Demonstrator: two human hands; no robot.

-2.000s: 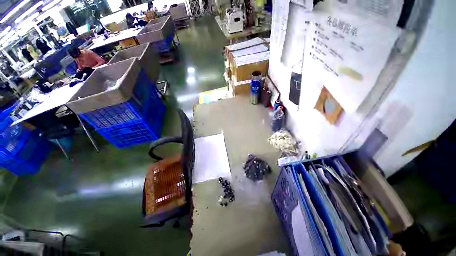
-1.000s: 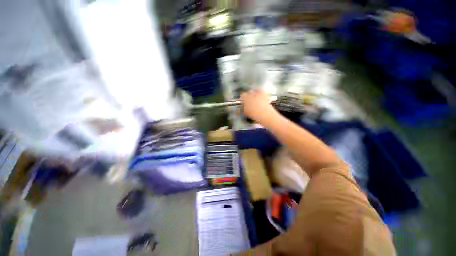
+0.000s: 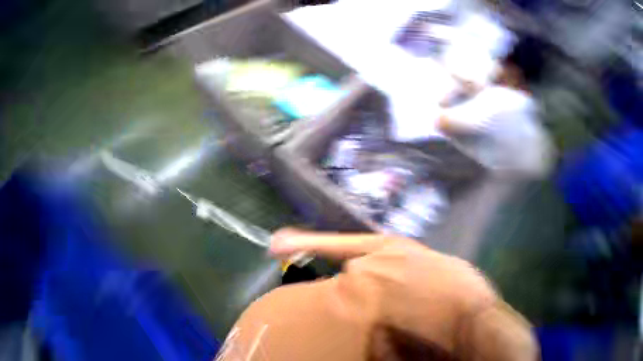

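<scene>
The frame is badly blurred. My right hand (image 3: 288, 243) is near the centre, at the end of a bare forearm that comes from an orange-brown sleeve. It is closed on a thin pole with a pale grip (image 3: 233, 224). The pole slants up and left over the green floor. A pale narrow piece (image 3: 130, 171) shows near its far end; whether it touches the floor cannot be told. My left hand cannot be made out.
Beyond my arm stand grey bins (image 3: 282, 156) holding pale, green and turquoise goods. A person in white (image 3: 497, 127) leans at a white table (image 3: 416, 106) behind them. Blue blurred shapes, possibly crates, are at the left (image 3: 92, 282) and right (image 3: 606, 183).
The view has swung from the table with upright files to the floor and grey bins. My right arm came into view, and its hand now holds the pole nearer to me.
</scene>
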